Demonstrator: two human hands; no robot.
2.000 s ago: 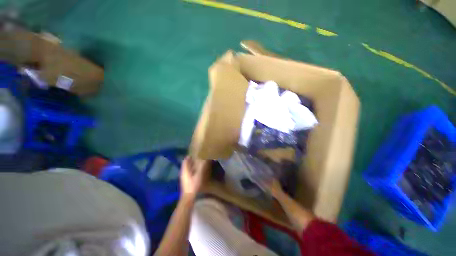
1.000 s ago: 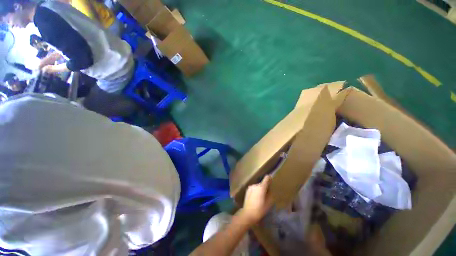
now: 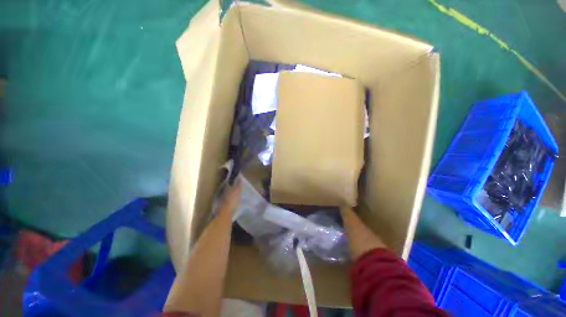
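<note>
A large open cardboard carton (image 3: 400, 142) stands on the floor before me. Inside lie dark plastic pieces (image 3: 249, 139) and white sheets (image 3: 265, 93). A flat brown cardboard piece (image 3: 318, 136) covers much of them. My right hand (image 3: 349, 213) is at its lower right corner, fingers hidden behind it, and appears to grip it. My left hand (image 3: 231, 193) reaches inside the carton's left wall, beside a crinkled clear plastic bag (image 3: 295, 238). It is blurred and its fingers are unclear. A pale strip (image 3: 305, 278) hangs over the near side.
A blue crate (image 3: 462, 164) of dark parts stands on the green floor at right. More blue crates (image 3: 475, 288) are at lower right. A blue stool (image 3: 102, 247) stands at lower left, with a red thing (image 3: 46, 254) beside it. A yellow line (image 3: 468, 23) crosses the floor at upper right.
The view has shifted to centre the carton. The brown cardboard piece now lies over the white sheets. My left hand has moved from the carton's flap to inside it.
</note>
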